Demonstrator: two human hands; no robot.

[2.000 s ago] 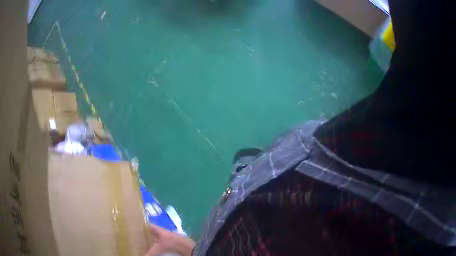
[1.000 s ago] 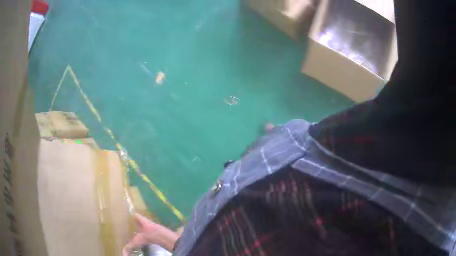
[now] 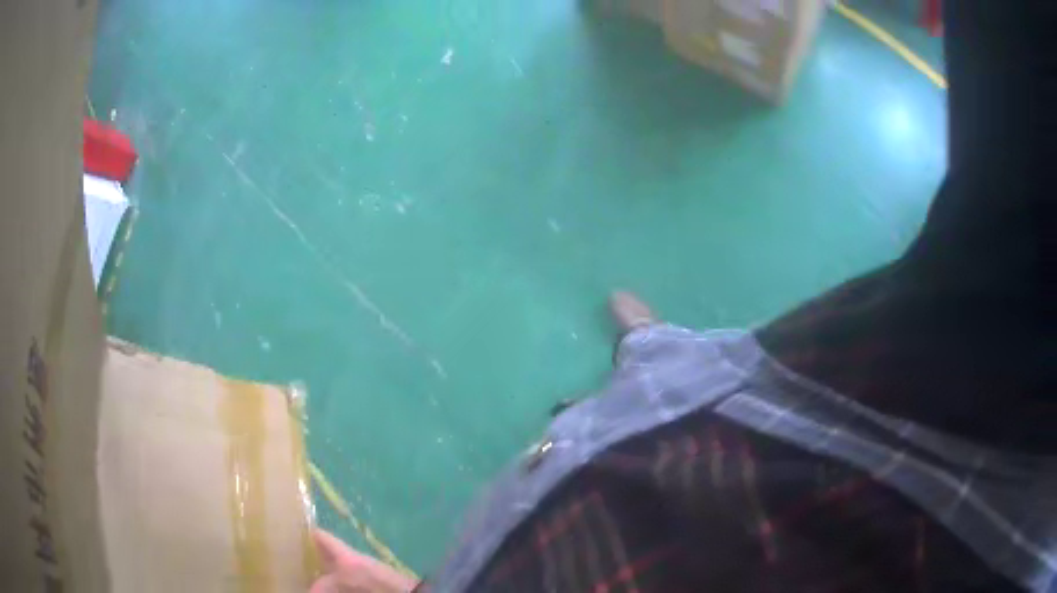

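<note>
A large brown cardboard carton [image 3: 174, 475] fills the lower left, with shiny yellowish tape down its side. A tall cardboard face with printed characters [image 3: 41, 290] runs along the left edge, close to the camera. My left hand [image 3: 359, 570] is at the bottom edge, partly cut off. Its visible fingers are against the taped edge of the carton; the rest is hidden behind the carton and my clothing. My right hand is not in view.
Green floor [image 3: 464, 209] with worn marks lies ahead. A brown carton [image 3: 742, 46] stands at the top right beside a yellow line. A red object [image 3: 108, 148] and a white box [image 3: 104, 214] are at the left. My plaid clothing covers the lower right.
The floor scene has shifted past. The open carton at the upper right has left view, and the red and white objects are lower. The held carton keeps roughly its place beside me.
</note>
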